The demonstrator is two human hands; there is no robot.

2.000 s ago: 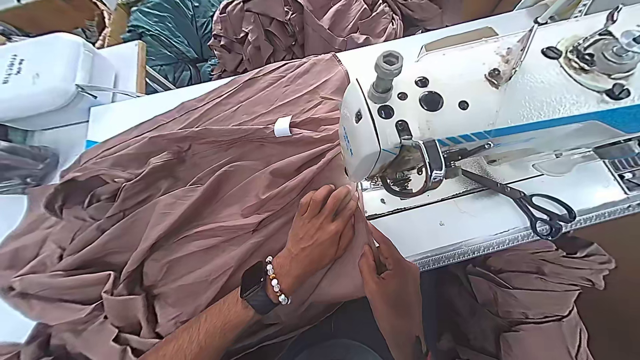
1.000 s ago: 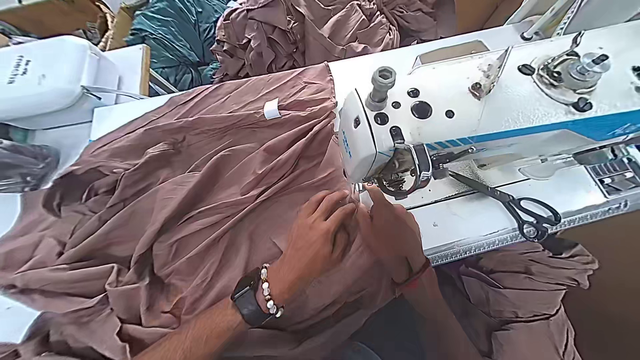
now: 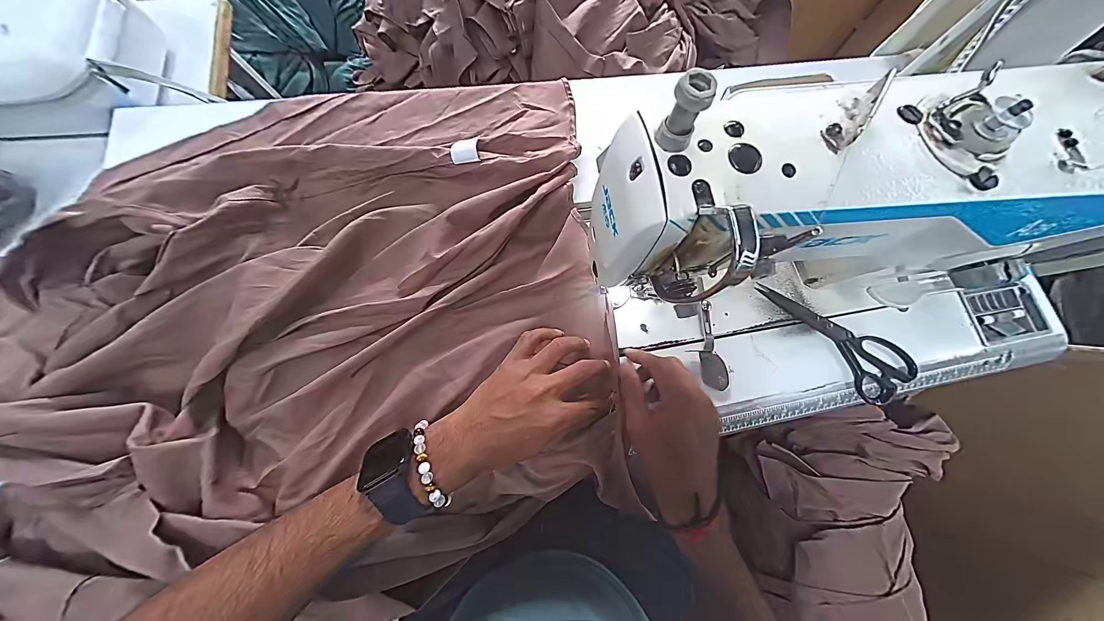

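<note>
A mauve-brown fabric piece lies wrinkled over the white table, its right edge running past the needle area of a Jack sewing machine. My left hand, with a dark watch and a bead bracelet at the wrist, presses on the cloth near that edge, fingers bent. Just right of it, my right hand pinches the fabric edge between thumb and fingers, in front of the presser foot. A small white label sits on the upper part of the cloth. Black-handled scissors rest on the machine bed, right of my hands.
More mauve-brown fabric hangs below the table's front edge at right. Behind the table are heaped brown cloth and a dark green bundle. A measuring tape strip runs along the front edge. A white container stands at upper left.
My right hand has drawn back from beside the needle area toward the front edge. The fabric's label and upper edge have shifted relative to the machine since the earliest frame.
</note>
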